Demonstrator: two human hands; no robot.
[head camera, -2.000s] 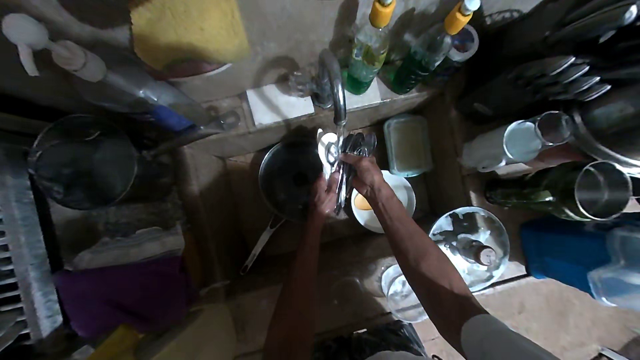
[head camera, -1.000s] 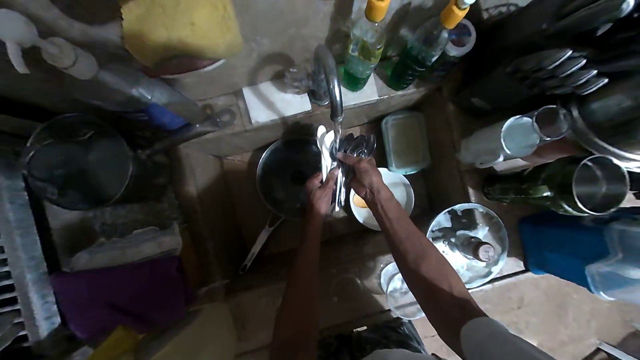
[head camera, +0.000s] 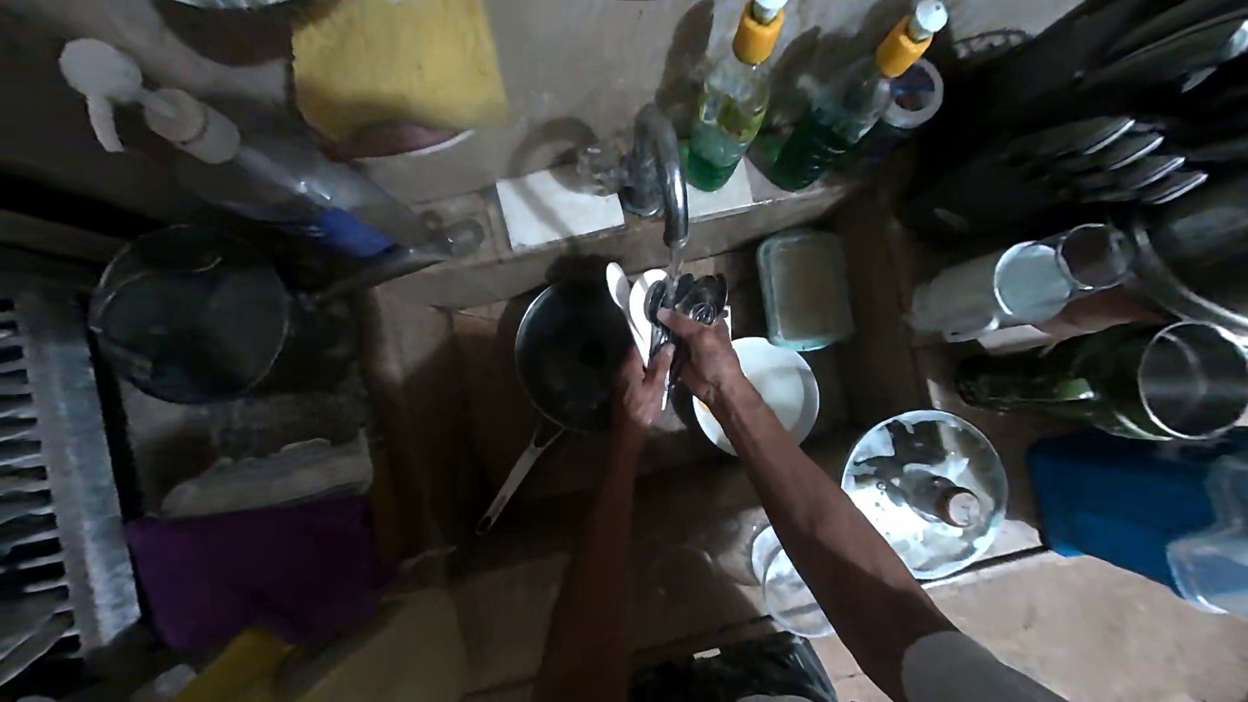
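Observation:
Several spoons and other cutlery (head camera: 643, 297), some white and some dark metal, form a bundle under the curved metal faucet (head camera: 673, 185), where water appears to run onto them. My left hand (head camera: 641, 390) grips the bundle by its lower handles. Across its upper part, my right hand (head camera: 704, 353) is closed on the same cutlery. Left of the hands, a dark frying pan (head camera: 565, 356) lies in the sink, its handle pointing down and left. A white bowl (head camera: 785, 390) sits partly beneath my right wrist, and a rectangular container (head camera: 804, 290) is behind it.
Two bottles of green liquid (head camera: 726, 127) (head camera: 829, 127) stand behind the sink. At right are drinking glasses (head camera: 1029, 278), a green bottle (head camera: 1033, 380), a glass lid or dish (head camera: 960, 439) and a blue container (head camera: 1102, 487). A dark pot (head camera: 195, 312) and purple cloth (head camera: 258, 570) are at left.
Both hands stay on the cutlery under the faucet. Nothing else has plainly moved.

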